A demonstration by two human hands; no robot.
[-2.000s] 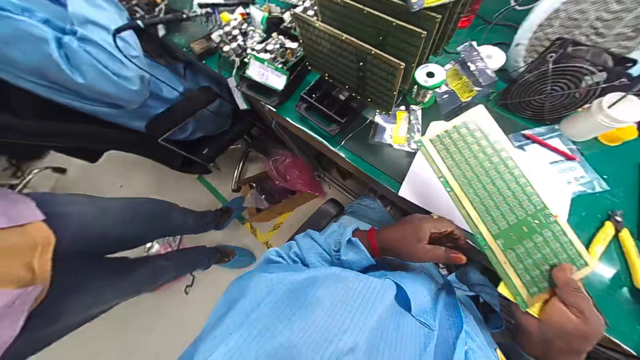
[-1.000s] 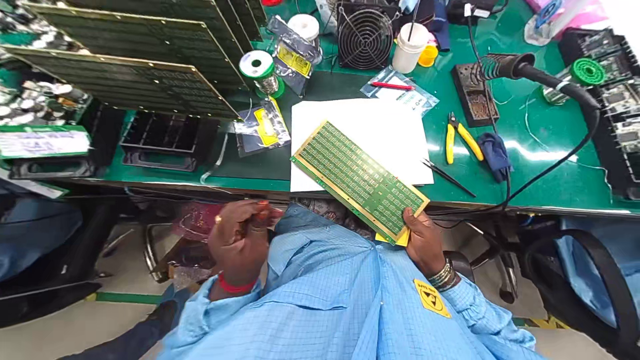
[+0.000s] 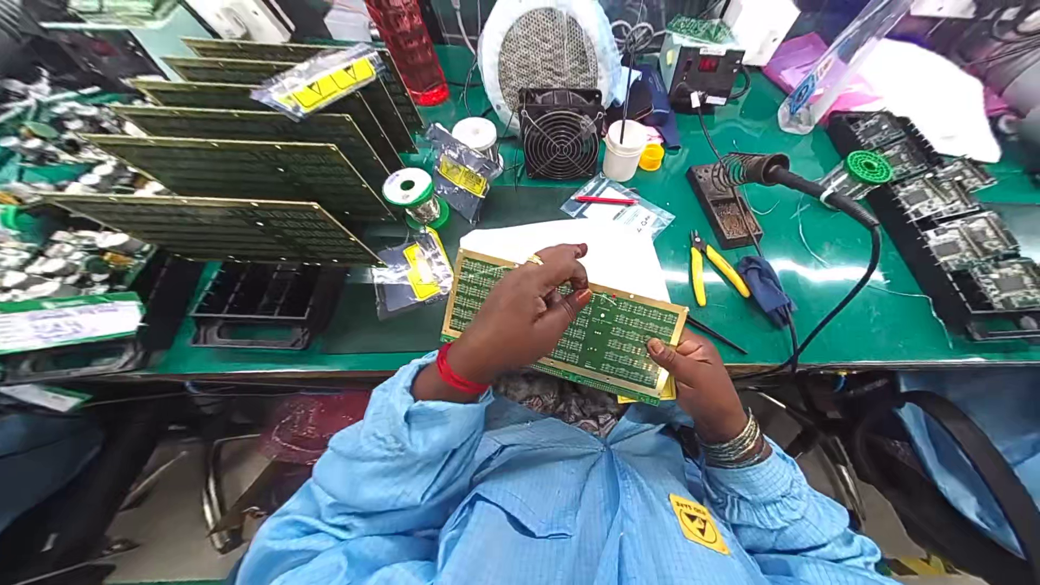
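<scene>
A green printed circuit board panel with pale gold edges is held tilted at the table's front edge. My right hand grips its right end, thumb on top, with a bit of yellow showing under that corner. Over the panel's left half is my left hand, its thumb and fingertips close together; whether something small is between them cannot be made out. A white paper sheet lies behind the panel.
Upright board panels stand at left near solder spools and a black rack. To the right are yellow-handled cutters, a soldering iron holder, tweezers and a tray of small boards. A fan stands behind.
My left hand has moved from beside the panel to over its left half. My right hand keeps its hold on the right end. The view has swung round to face the table.
</scene>
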